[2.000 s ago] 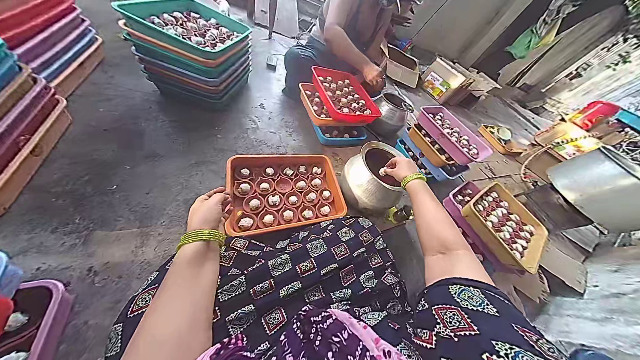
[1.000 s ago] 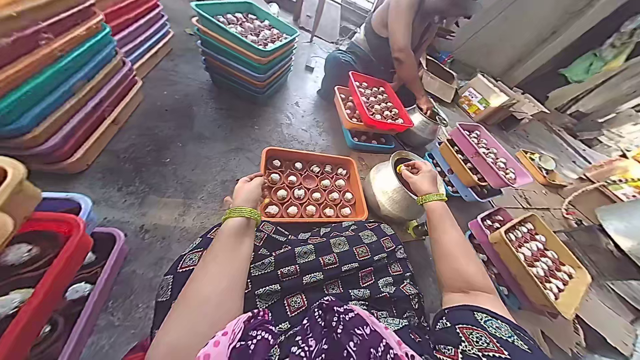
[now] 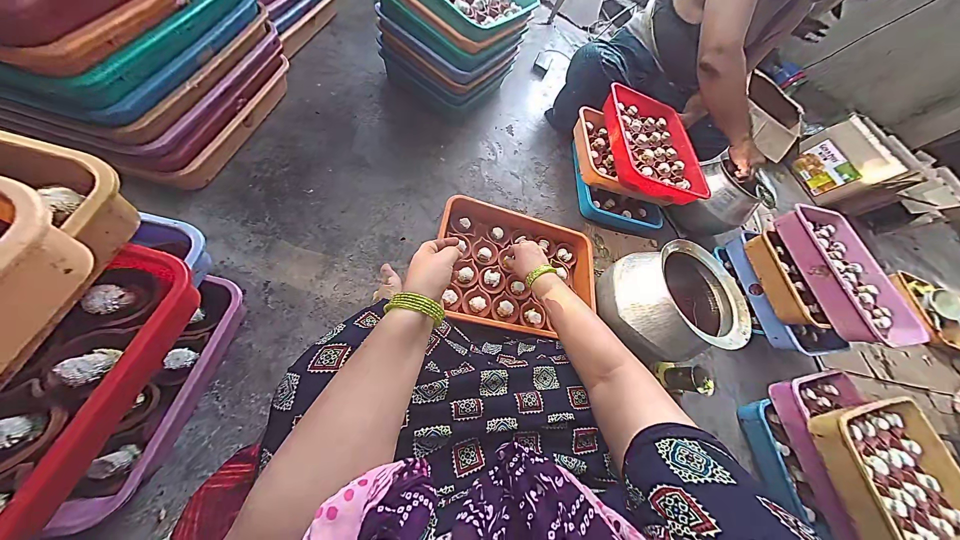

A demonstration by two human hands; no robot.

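An orange plastic tray [image 3: 574,289] with rows of small round clay-coloured cups, most topped with a white lump [image 3: 491,278], lies in front of my lap. My left hand [image 3: 435,264] is over the tray's left side, fingertips at a cup near the edge; what it holds, if anything, is hidden. My right hand [image 3: 528,259] reaches down to a cup in the tray's middle, its fingertips bunched and whatever is between them hidden. Just right of the tray a dented metal pot [image 3: 637,300] tilts toward me, with dark contents inside.
Stacked coloured trays [image 3: 225,112] rise at the left, with a red tray [image 3: 161,330] of filled cups nearer. Another tray stack [image 3: 450,60] stands ahead. At upper right a person [image 3: 720,67] reaches into a second metal pot [image 3: 724,191]. More filled trays [image 3: 847,277] lie right.
My right hand has moved from the mouth of the metal pot to the cups in the orange tray. My left hand has shifted from the tray's left rim to over its cups. The view has turned.
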